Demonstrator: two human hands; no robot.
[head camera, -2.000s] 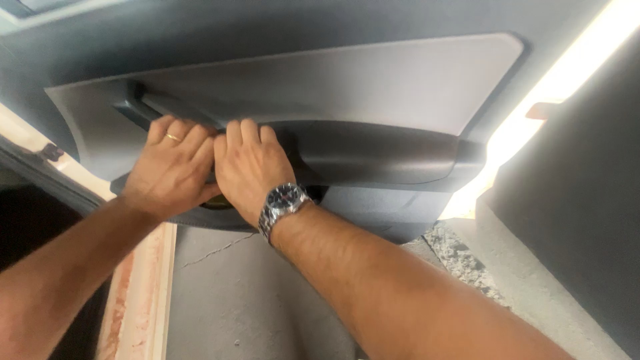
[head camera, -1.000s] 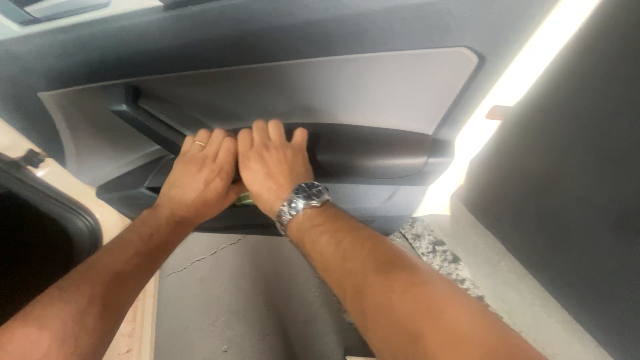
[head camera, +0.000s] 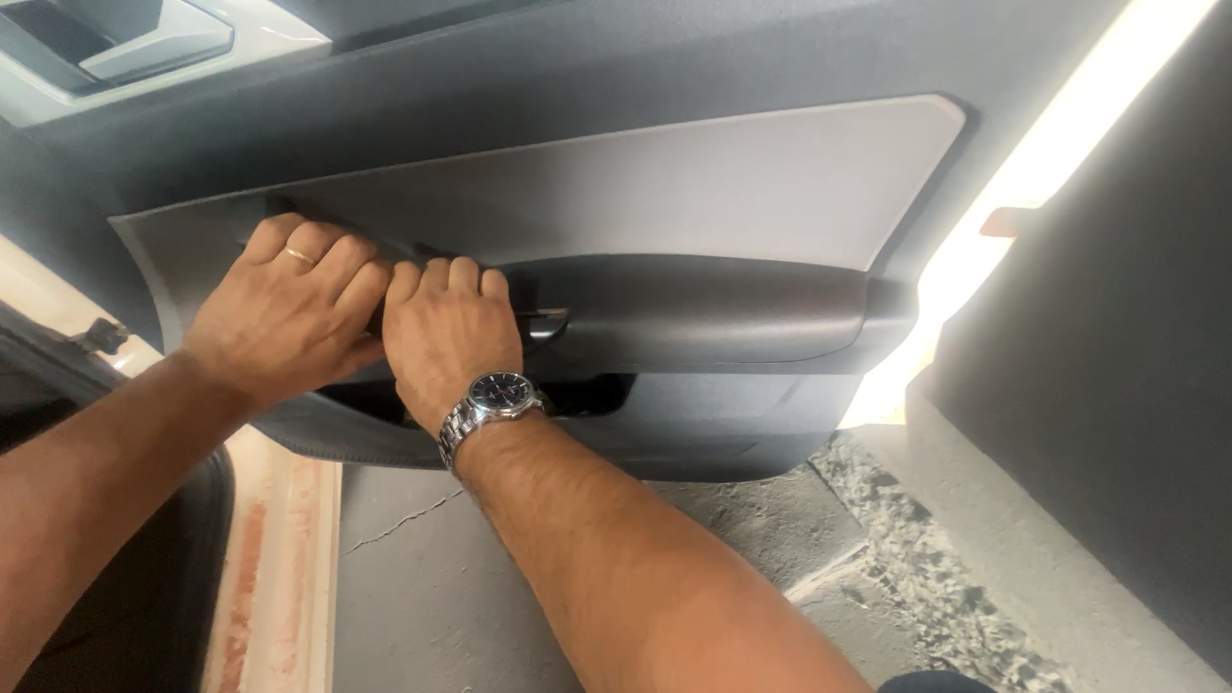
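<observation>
An open car door's inner panel (head camera: 712, 404) fills the upper view, with a light grey trim insert (head camera: 751, 183) and a dark armrest (head camera: 693, 298). My left hand (head camera: 298, 298), wearing a ring, has its fingers curled over the door's pull handle at the left of the armrest. Close beside it, my right hand (head camera: 452, 337) is curled over the front part of the armrest and handle; a metal wristwatch (head camera: 500, 393) is on that wrist. Both sets of fingertips are hidden behind the part. A door pocket (head camera: 592, 395) opens below my hands.
The inner door release (head camera: 164, 43) is at the upper left. A cream door sill (head camera: 279, 558) with reddish marks runs down the lower left. Below lies a cracked concrete floor (head camera: 414, 577), with rough rubble along a ledge at the right and a dark wall (head camera: 1107, 385) beyond.
My left hand has moved left and up along the pull handle, over a part that showed bare one second ago. My right hand remains at the front part of the armrest.
</observation>
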